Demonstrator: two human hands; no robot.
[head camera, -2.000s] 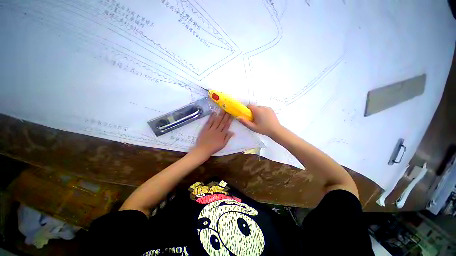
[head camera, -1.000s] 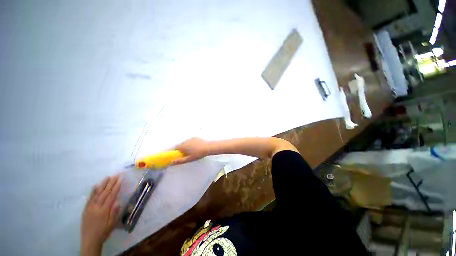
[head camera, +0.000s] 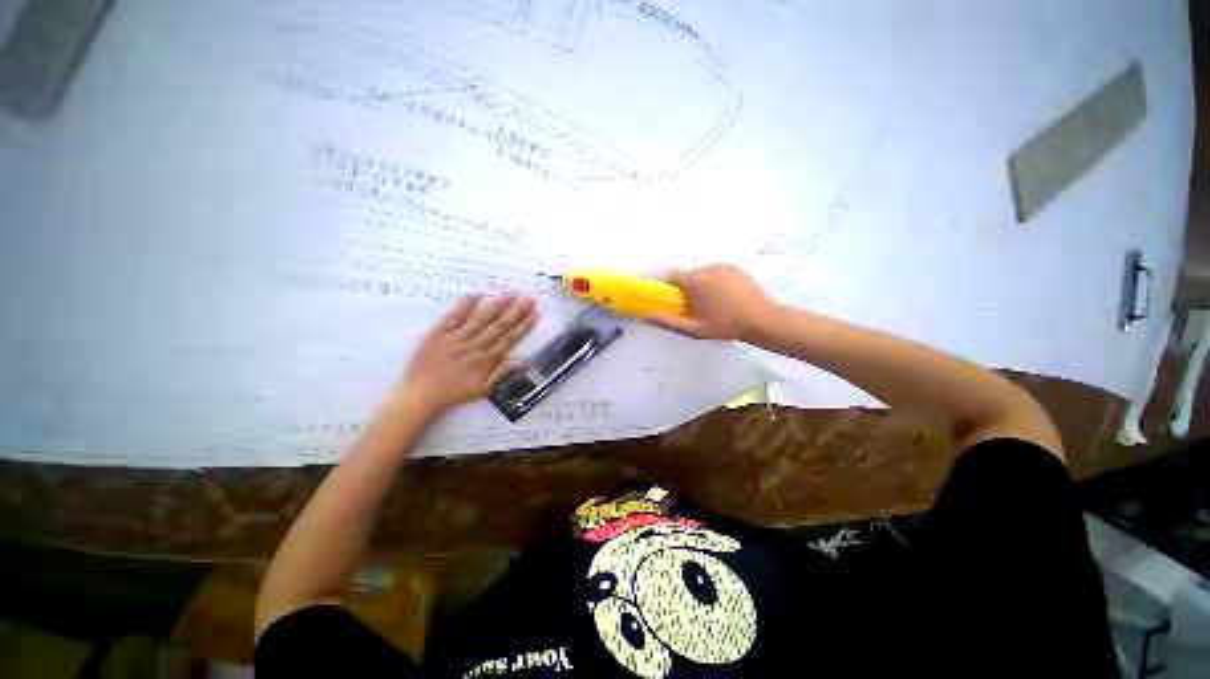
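Note:
My right hand (head camera: 717, 303) grips the yellow cutting knife (head camera: 630, 293), whose dark thin tip points left and touches or nearly touches the printed lines of the marker paper (head camera: 465, 252). A red spot shows near the tip. My left hand (head camera: 467, 348) lies flat on the paper left of the knife, fingers slightly apart, holding nothing. A silvery handled weight (head camera: 555, 366) lies on the paper just right of my left hand and below the knife. The cut edge of the white sheet opens below my right wrist.
A plain grey-beige flat weight (head camera: 1079, 139) lies at the upper right, another flat weight (head camera: 51, 51) at the upper left. A second handled weight (head camera: 1135, 289) and white strips (head camera: 1181, 378) are at the right. The brown table edge (head camera: 531, 480) runs in front of me.
Compared with two seconds ago, my left hand has moved from beside the knife to the left side of the handled weight. The camera view has turned and swung back.

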